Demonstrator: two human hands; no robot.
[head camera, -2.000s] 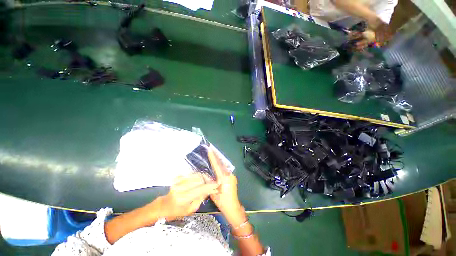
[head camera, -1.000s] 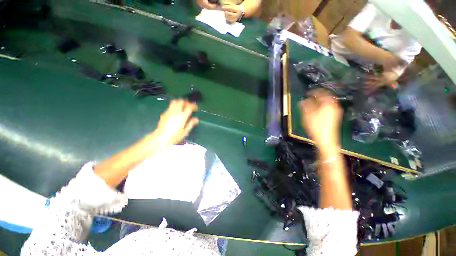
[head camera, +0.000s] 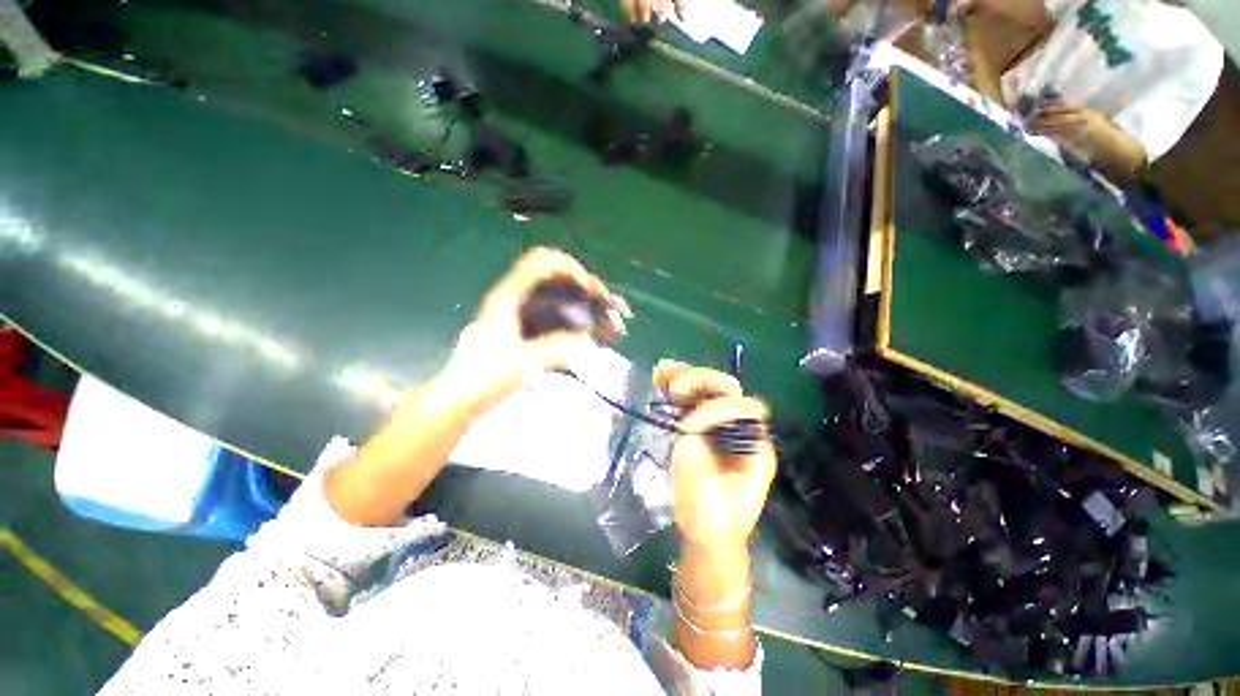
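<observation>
My left hand (head camera: 524, 320) is closed around a black power adapter (head camera: 560, 311), held above the table. My right hand (head camera: 721, 442) grips the bundled black adapter cord (head camera: 736, 435); a stretch of cord runs between the hands. Beneath them lies the stack of white sheets or bags (head camera: 537, 432), partly hidden by my left hand and forearm. A clear plastic bag (head camera: 632, 496) lies at its right end, partly behind my right hand. The adapter is blurred, so its details cannot be told.
A large pile of unbagged adapters (head camera: 979, 530) lies at right, below the raised green board (head camera: 952, 299) with bagged adapters (head camera: 1108, 326). Scattered adapters lie on the conveyor belt (head camera: 762, 204). A person (head camera: 1115, 82) works at upper right. A blue and white bin (head camera: 150, 456) stands lower left.
My right hand has come back from over the raised board and now holds the cord bundle. My left hand has moved from the belt's edge with an adapter. The view has shifted.
</observation>
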